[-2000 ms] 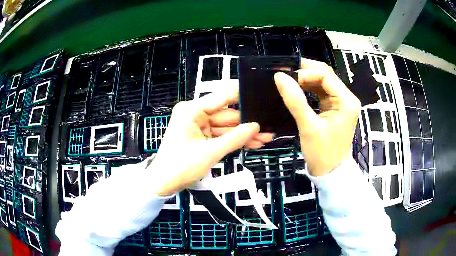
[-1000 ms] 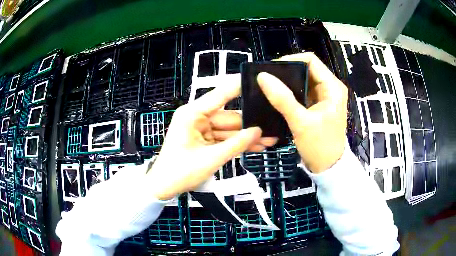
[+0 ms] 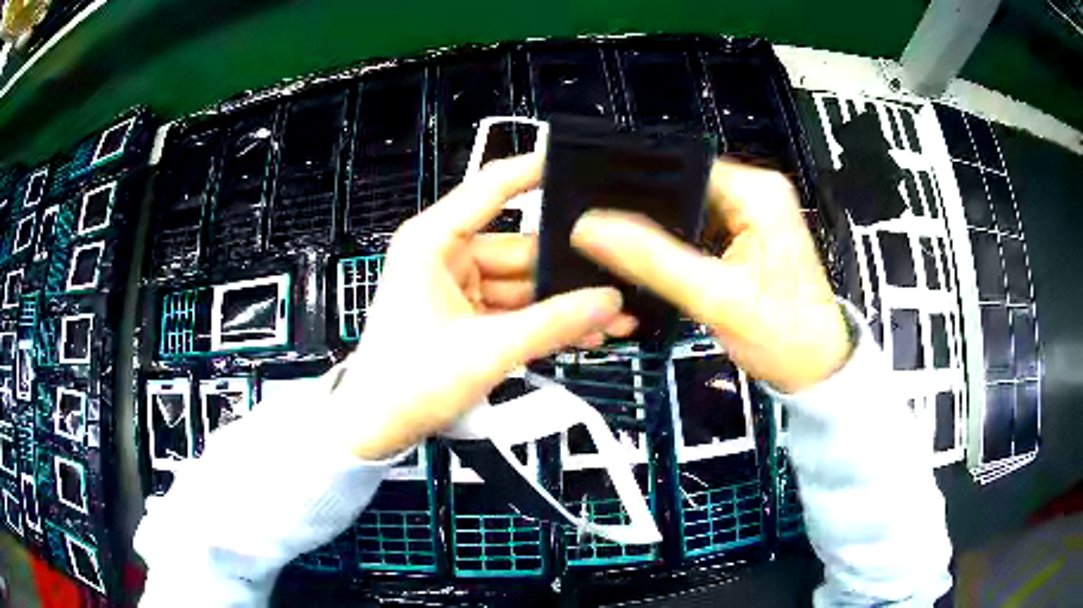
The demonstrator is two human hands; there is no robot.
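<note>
A dark phone front housing (image 3: 629, 178) is held upright above the tray, its window area all black and its keypad grid showing at the lower end. My left hand (image 3: 475, 297) grips its left edge, with fingers behind and the thumb across the lower part. My right hand (image 3: 724, 273) is at its right edge, with fingers partly hidden behind it and the thumb lying on the black window area. The thumb is slightly blurred. A sticker sheet with white lattice (image 3: 534, 410) lies loose over the tray, partly hidden by my left hand and the housing.
The black blister tray (image 3: 315, 255) holds several housings, some with white window borders. A neighbouring filled tray (image 3: 77, 344) is at the left. Spare sheets (image 3: 1004, 309) lie at the right, with a ragged black piece (image 3: 873, 178) on one. A pale post (image 3: 950, 42) stands at upper right.
The housing has shifted slightly left and tilted. My right thumb has moved down and left across its black face. The loose sheet's lower strip has shifted a little.
</note>
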